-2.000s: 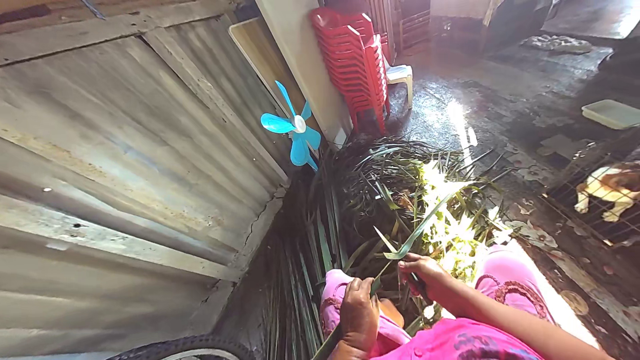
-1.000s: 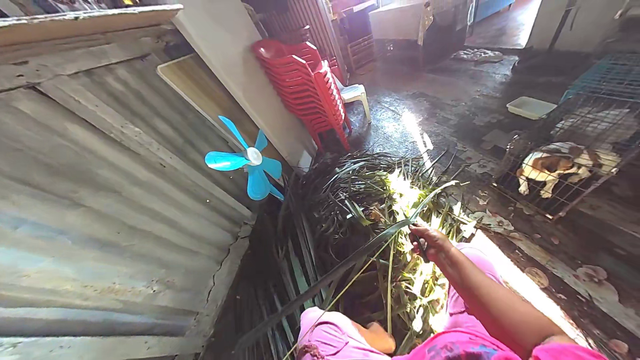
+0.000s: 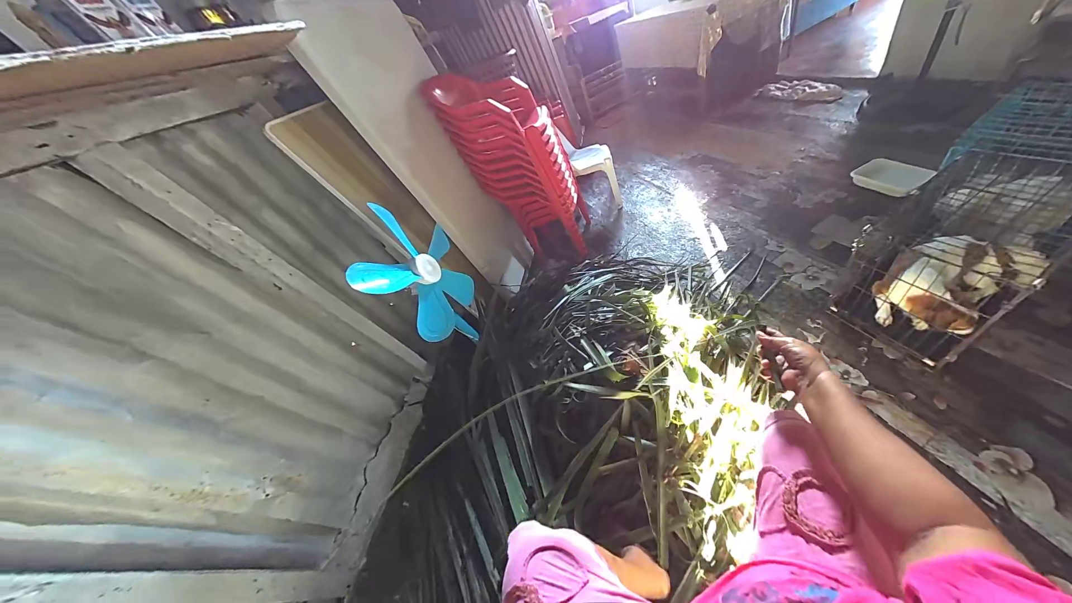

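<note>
My right hand (image 3: 791, 362) is over the right side of a heap of long green palm-like leaves (image 3: 603, 352), its fingers curled round a dark narrow object that I cannot make out. Sunlit leaf strips (image 3: 712, 444) lie just left of this hand, between my knees. A thin pale stalk (image 3: 494, 408) runs from the heap toward the lower left. Longer dark leaves (image 3: 502, 461) lie along the foot of the corrugated wall. My left hand is outside the view. A bare foot (image 3: 641, 574) shows beside my pink-clad left knee.
A blue fan (image 3: 427, 269) without a guard stands close to the corrugated metal wall (image 3: 209, 335). Behind the heap are stacked red plastic chairs (image 3: 511, 151) and a white chair (image 3: 593, 159). To the right, a wire cage (image 3: 955, 276) holds a brown and white dog (image 3: 938, 285), near a pale tray (image 3: 892, 177).
Two seconds ago both hands were together at a leaf strip. My left hand has gone out of view, and my right hand has moved away to the right. The long leaf it held is no longer seen there.
</note>
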